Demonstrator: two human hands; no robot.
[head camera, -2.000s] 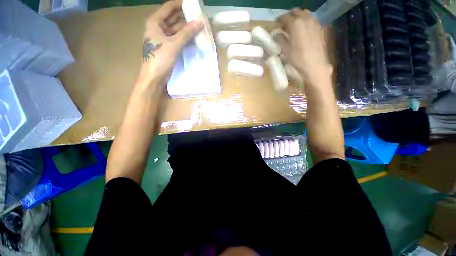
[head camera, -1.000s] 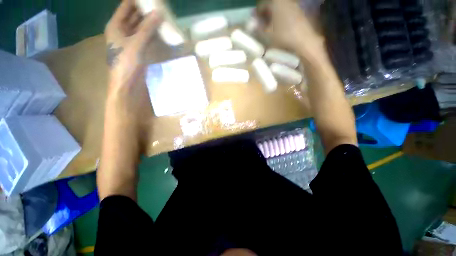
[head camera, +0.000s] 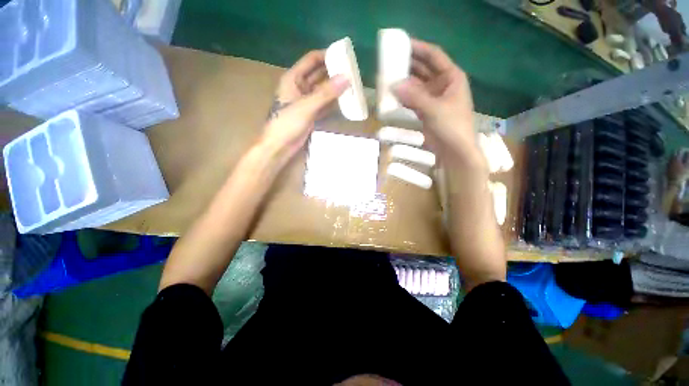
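My left hand (head camera: 306, 94) holds a white oblong unit (head camera: 347, 79) upright between thumb and fingers, above the bench. My right hand (head camera: 438, 90) holds another white oblong unit (head camera: 393, 64) upright beside it; the two units are apart. A square white blister tray (head camera: 342, 167) lies on the brown bench below my hands, its slots lost in glare. Several white oblong units (head camera: 412, 155) lie loose to the right of the tray. More loose units (head camera: 497, 152) lie on the other side of my right forearm, which partly hides the pile.
Two tall stacks of empty trays (head camera: 121, 170) stand at the left. Black moulded trays (head camera: 585, 181) in clear plastic stand at the right, beside a grey metal rail (head camera: 582, 98). Pink cylinders (head camera: 423, 280) show below the bench edge (head camera: 363, 243). Another bench with small items is at upper right.
Both hands have come closer together, each now holding up a unit. The camera view has shifted, so the tray and stacks sit elsewhere in the picture.
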